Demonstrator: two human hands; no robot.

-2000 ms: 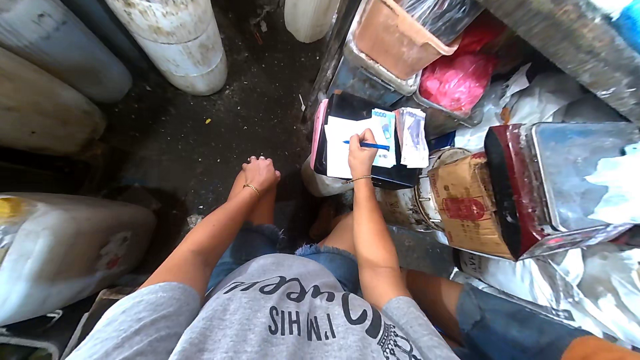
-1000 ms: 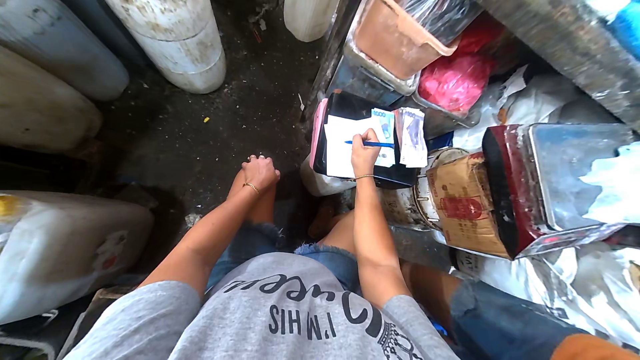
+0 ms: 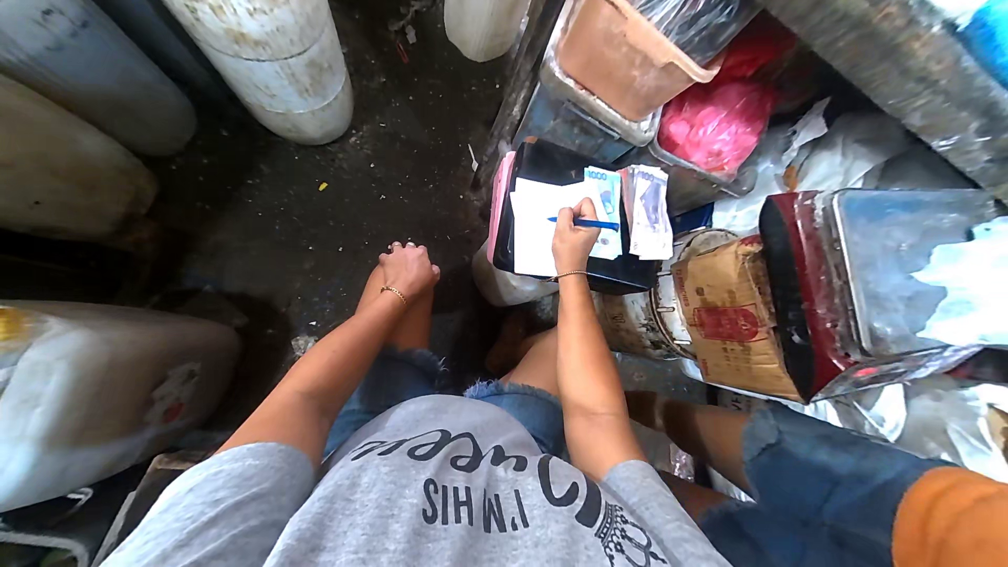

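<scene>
My right hand [image 3: 576,240] grips a blue pen [image 3: 587,224] over white paper [image 3: 539,228], on the right side of the sheet. The paper lies on a black box-like surface [image 3: 634,276] with a pink edge at its left. Bluish banknotes [image 3: 605,187] lie beside the hand, partly covered by it. A stack of purplish banknotes [image 3: 649,209] sits to their right, at the edge of the black surface. My left hand [image 3: 408,270] rests on my knee with nothing seen in it; its fingers are loosely curled.
Large plastic containers [image 3: 272,71] stand at the left. Beyond the paper are a peach plastic bin [image 3: 622,59] and a pink plastic bag [image 3: 717,126]. A cardboard box [image 3: 728,315] and a clear-lidded container [image 3: 898,260] are at the right. Another person's leg in denim shorts [image 3: 835,472] is at the lower right.
</scene>
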